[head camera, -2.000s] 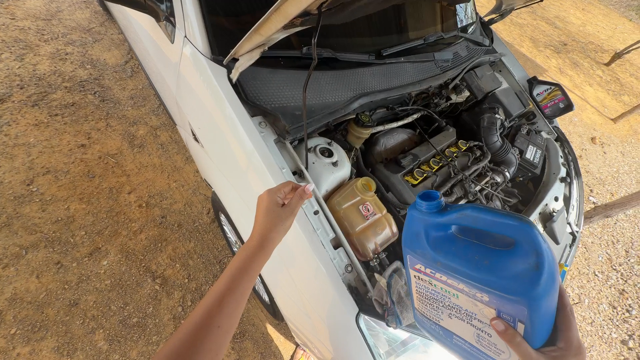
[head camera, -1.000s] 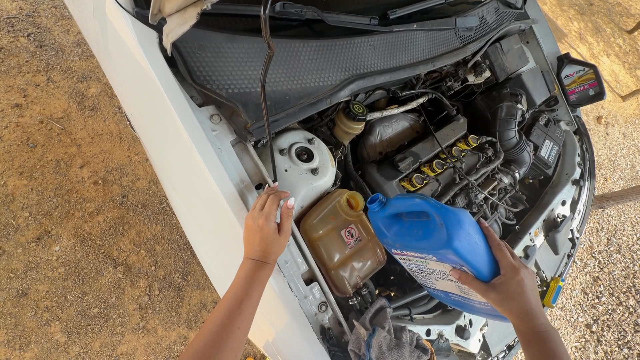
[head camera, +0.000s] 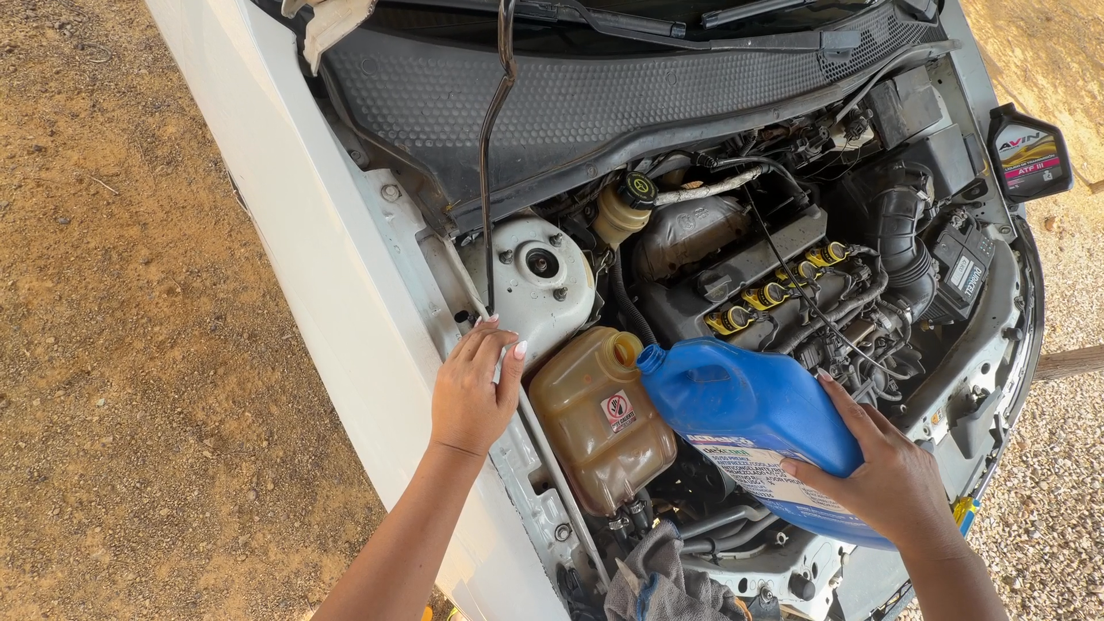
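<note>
My right hand (head camera: 888, 474) grips a blue plastic antifreeze jug (head camera: 733, 397) near its base. The uncapped jug lies tilted over the engine bay, its mouth right beside the open neck of the brownish translucent coolant reservoir (head camera: 604, 423). No liquid can be seen coming out. My left hand (head camera: 479, 388) rests on the inner edge of the white fender, at the lower end of the thin dark hood prop rod (head camera: 490, 172). Its fingers are bent and partly hide what they touch, so I cannot tell whether they hold anything. The white strut tower (head camera: 543, 276) is just beyond it.
A fluid reservoir with a black cap (head camera: 623, 207) stands behind the coolant reservoir. The engine (head camera: 733, 276) with yellow-topped coils fills the middle. A grey cloth (head camera: 668, 578) lies at the front. A dark ATF bottle (head camera: 1028, 153) is at the far fender, beyond the battery (head camera: 962, 263).
The blue jug, upright two seconds ago, has been tilted and brought to the reservoir's neck. My left hand has come down onto the fender's edge. The view has moved closer over the bay.
</note>
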